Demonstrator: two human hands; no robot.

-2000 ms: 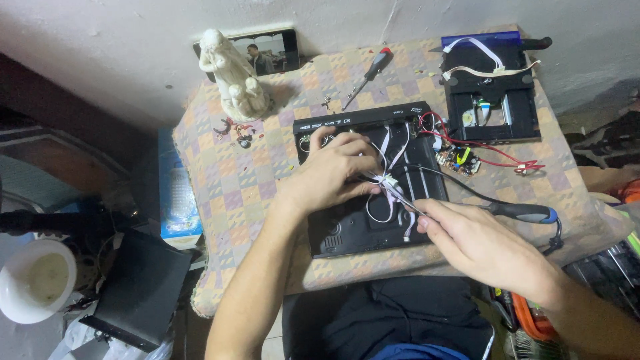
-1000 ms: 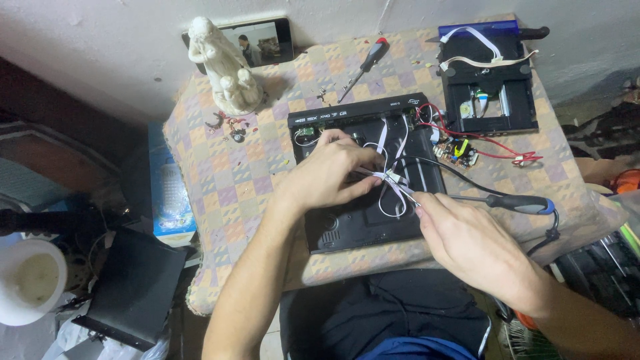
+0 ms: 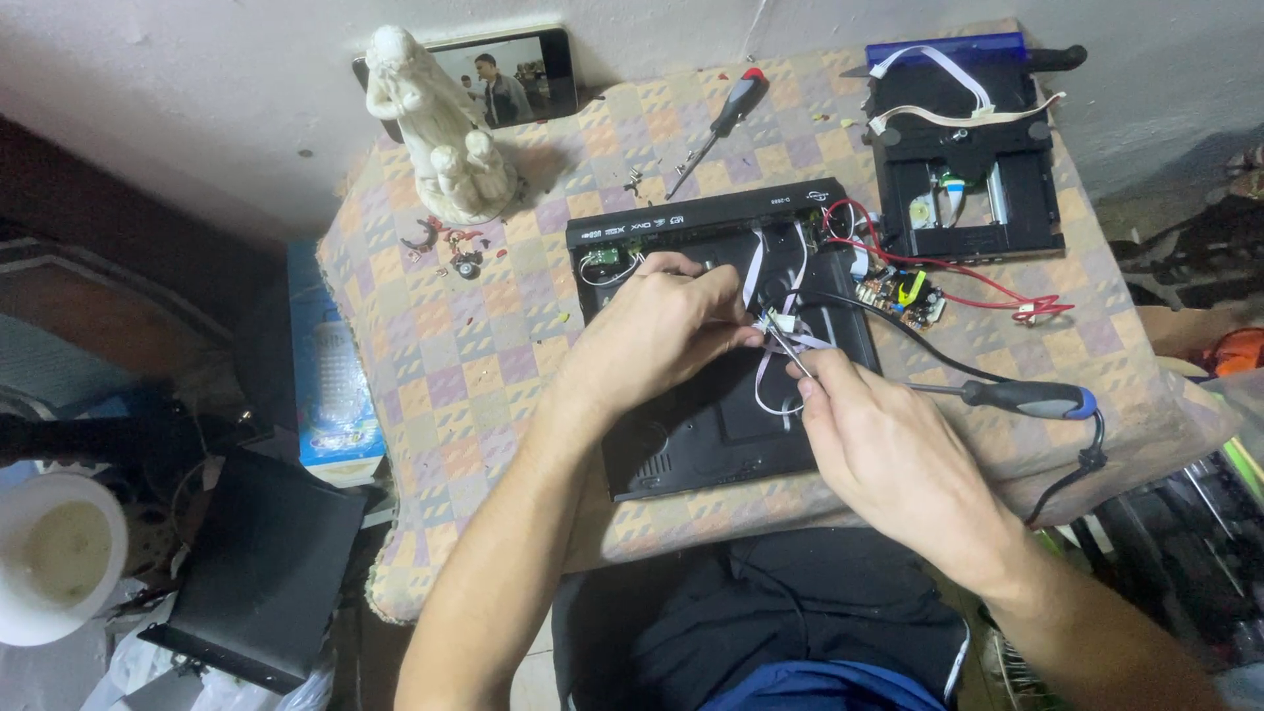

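Note:
A black disc player chassis (image 3: pixel 711 425) lies open on the table, its front panel on the far side. Over its middle, my left hand (image 3: pixel 681 321) pinches a bundle of white cables (image 3: pixel 780 336) between thumb and fingers. My right hand (image 3: pixel 879 434) grips a slim metal tool (image 3: pixel 790 351), whose tip touches the bundle; its kind is unclear and its rear part is hidden by the hand. Just beyond the right hand lies a screwdriver with a grey and blue handle (image 3: pixel 1032 398). A circuit board with red wires (image 3: pixel 904 296) sits beside the chassis's right edge.
A disc drive unit (image 3: pixel 968 168) lies at the back right. Behind the chassis are a red-tipped screwdriver (image 3: pixel 726 118) and loose screws (image 3: pixel 632 180). A white figurine (image 3: pixel 439 138) stands before a propped phone (image 3: pixel 553 74). A patterned cloth (image 3: pixel 444 365) covers the table; a black metal cover (image 3: pixel 267 563) is below left.

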